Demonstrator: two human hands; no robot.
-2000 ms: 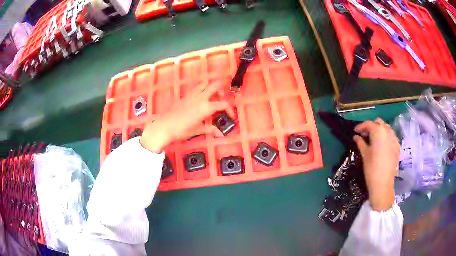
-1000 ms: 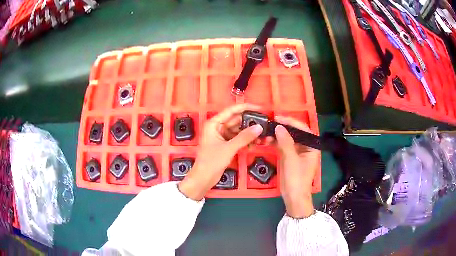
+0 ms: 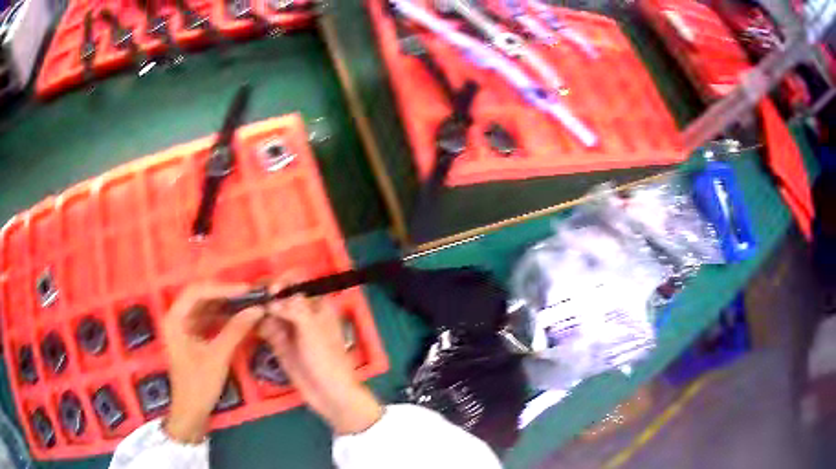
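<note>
My left hand [image 3: 202,339] holds a dark watch body [image 3: 246,300], seen edge-on, above the lower right part of the orange-red tray [image 3: 119,201]. My right hand [image 3: 307,343] grips a black strap [image 3: 335,281] at the watch body's right side; the strap points right towards the black strap pile [image 3: 467,357]. The fingers hide the joint between strap and body. Dark watch bodies [image 3: 136,325] sit in the tray's two lower rows. An assembled watch [image 3: 220,163] lies across upper pockets, and silver watch bodies [image 3: 275,154] sit in others. The picture is blurred.
Crumpled clear plastic bags [image 3: 596,284] lie right of the strap pile. A second tray [image 3: 541,137] with black and coloured-strap watches is on a raised surface with a wooden edge. A blue object [image 3: 724,211] stands at the right. Another tray of watches [image 3: 69,69] is at upper left.
The view has swung right, so the tray appears further left and tilted. Since two seconds ago, both hands have come together on a watch body and strap; the watch body is now turned edge-on.
</note>
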